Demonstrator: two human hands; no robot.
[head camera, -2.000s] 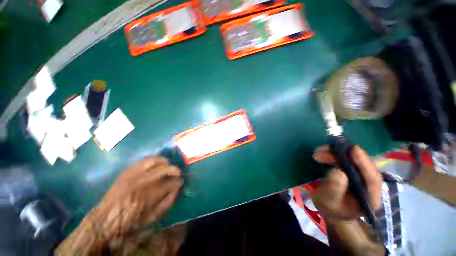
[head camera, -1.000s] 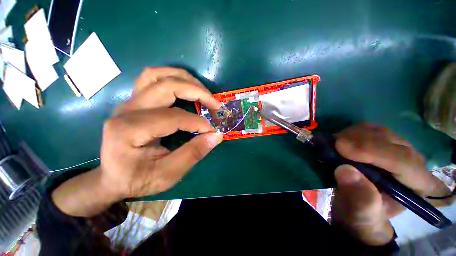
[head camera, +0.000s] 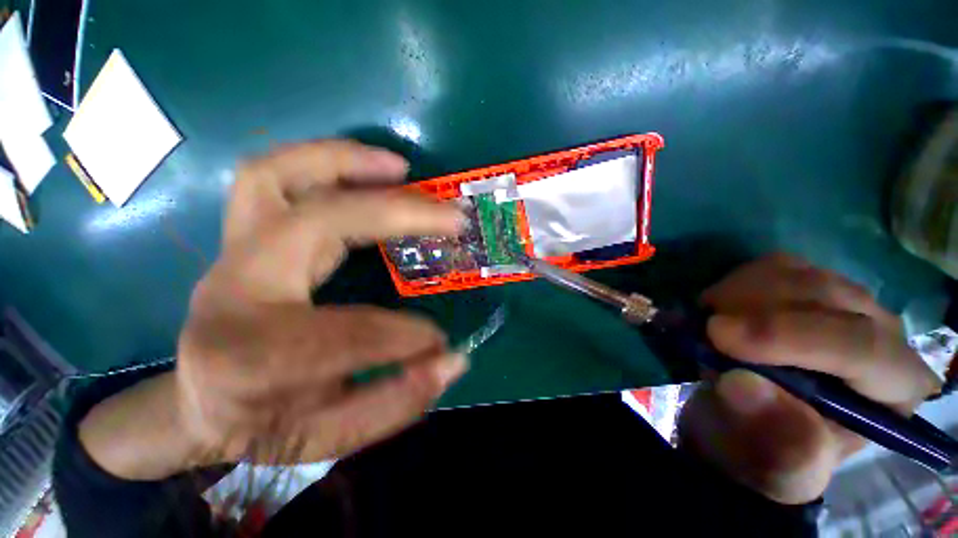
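Observation:
An orange-red phone housing (head camera: 525, 275) lies open on the bench, with a green circuit board (head camera: 498, 229) in its middle and a silver-white area (head camera: 584, 207) at its right end. My right hand (head camera: 804, 368) is closed around the black handle of the soldering iron (head camera: 636, 307). The iron's tip is at the lower right edge of the green board. My left hand (head camera: 315, 305) is blurred. One finger reaches over the housing's left part. The thumb and another finger pinch a thin silvery solder wire (head camera: 485, 330) below the housing.
White-backed LCD screens (head camera: 123, 128) lie at the upper left, beside a dark-faced screen (head camera: 55, 47). A round tin (head camera: 930, 194) is cut off by the right edge. The green bench (head camera: 315, 63) ends at a front edge close to my body. A grey ribbed rack shows at lower left.
My left thumb and the solder wire have moved down, off the housing. The iron's tip has shifted from the green board's upper part to its lower edge. The solder reel has left the view.

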